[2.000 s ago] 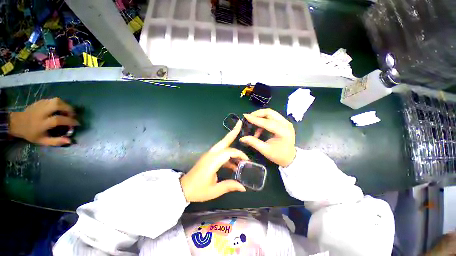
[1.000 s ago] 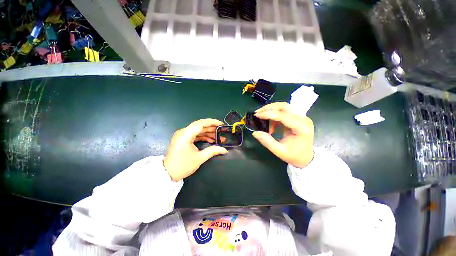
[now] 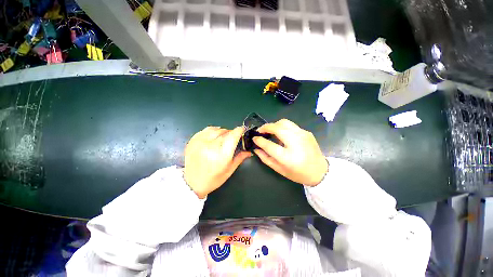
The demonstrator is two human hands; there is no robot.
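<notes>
My left hand (image 3: 211, 157) holds a watch frame (image 3: 244, 142), seen nearly edge-on and mostly hidden by the fingers. My right hand (image 3: 292, 149) holds a dark display module (image 3: 252, 138) against the frame; the fingers cover much of it. The two hands meet at mid-bench. Another watch frame (image 3: 254, 119) lies on the green bench just behind my fingertips, partly hidden. A dark module stack (image 3: 288, 88) with orange ends sits near the rail.
White paper pieces (image 3: 331, 101) and a white bottle (image 3: 405, 86) stand at the right. Behind the pale rail (image 3: 216, 70) are a white parts tray (image 3: 243, 46) and coloured binder clips (image 3: 54, 53). Clear blister trays (image 3: 475, 140) are at the far right.
My hands have come together, and the module in my right hand has moved left against the frame. The other person's hand at the far left has gone from view.
</notes>
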